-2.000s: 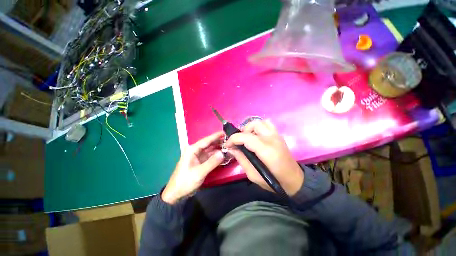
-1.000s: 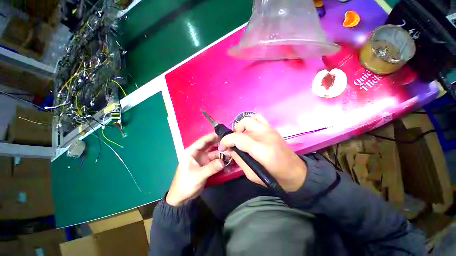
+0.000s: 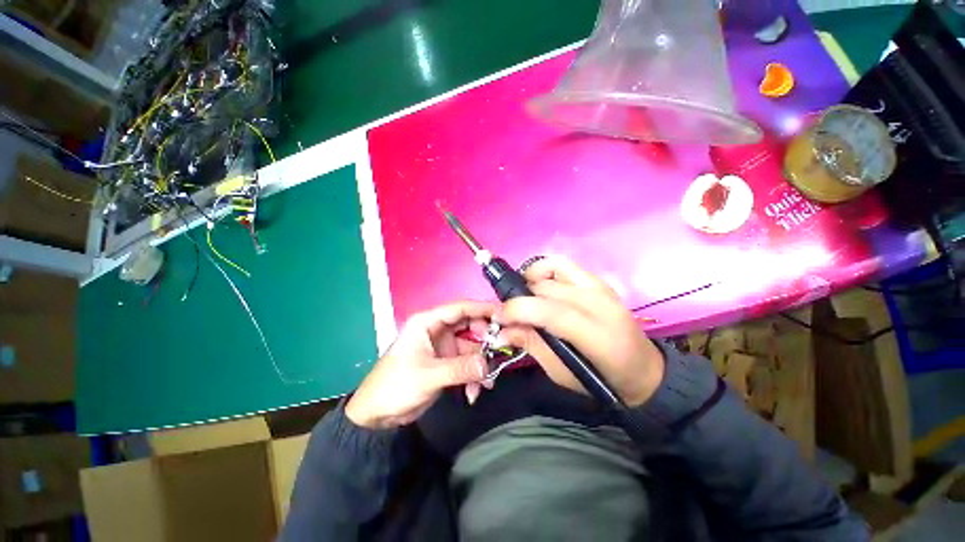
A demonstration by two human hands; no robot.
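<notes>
My right hand holds a black soldering iron, its metal tip pointing up and left above the pink-red sheet. My left hand holds a small wired assembly between thumb and fingers at the sheet's front edge. White, red and yellow bits show on it; the fingers hide most of it. The fingers of my right hand also touch or nearly touch it. Part of a dark ring shows behind the fingers of my right hand.
A clear plastic hood hangs above the sheet. A round tan pot and a black unit stand at right. A dark tray heaped with wired assemblies is upper left. A thin strand lies on the green mat. Cardboard boxes are below.
The small assembly in my hands has been turned, and more of its wires show. Both hands have drawn slightly closer to my body. The camera view has shifted back and forth.
</notes>
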